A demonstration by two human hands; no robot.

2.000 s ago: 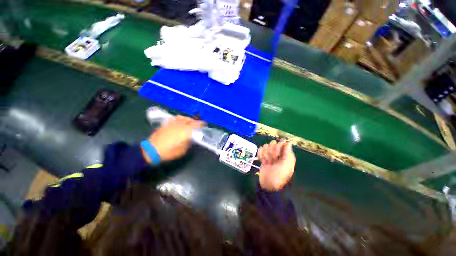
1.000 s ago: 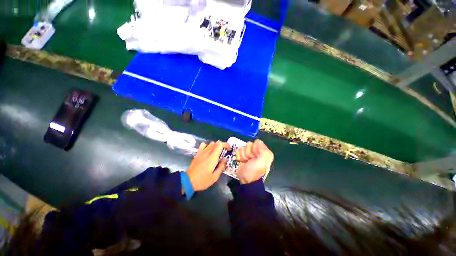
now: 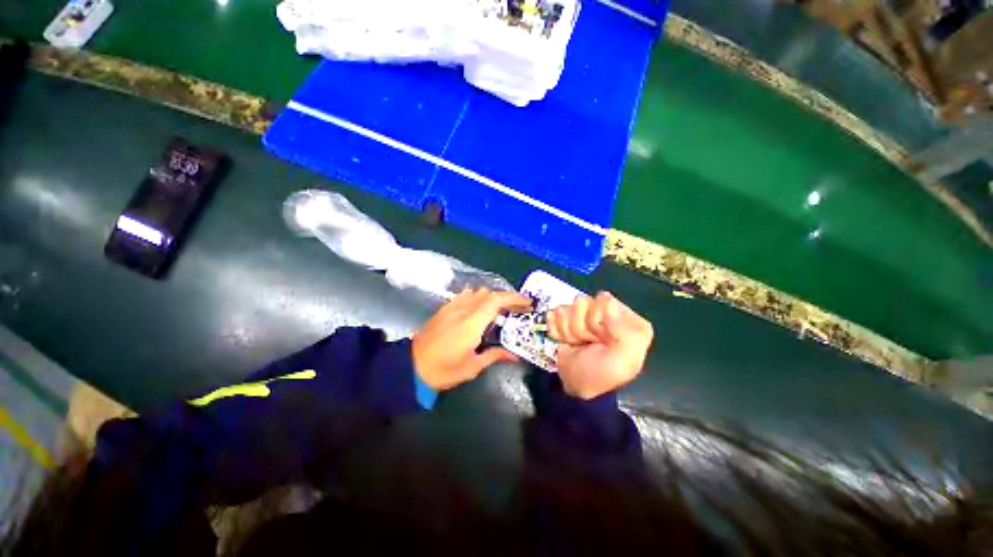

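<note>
An open white housing (image 3: 535, 344) lies on the dark green bench, with small dark and coloured parts inside, partly covered by my hands. A cord in a clear plastic bag (image 3: 376, 249) runs from it to the upper left. My left hand (image 3: 463, 339), with a blue wristband (image 3: 425, 390), grips the housing's left side, thumb and fingers around its edge. My right hand (image 3: 600, 344) is curled over the housing's right part, fingertips at the inner parts. Whether it pinches a small part or lead is too blurred to tell.
A blue corrugated sheet (image 3: 523, 152) bridges the green conveyor (image 3: 751, 185) and carries a stack of white units (image 3: 436, 33). Another white unit (image 3: 78, 22) lies on the belt at upper left. A black smartphone (image 3: 166, 209) lies on the bench at left. Cartons stand at upper right.
From two seconds ago, my left hand has moved from the bagged cord onto the housing. My right hand has moved from the housing's right end over its inside. The camera view has shifted.
</note>
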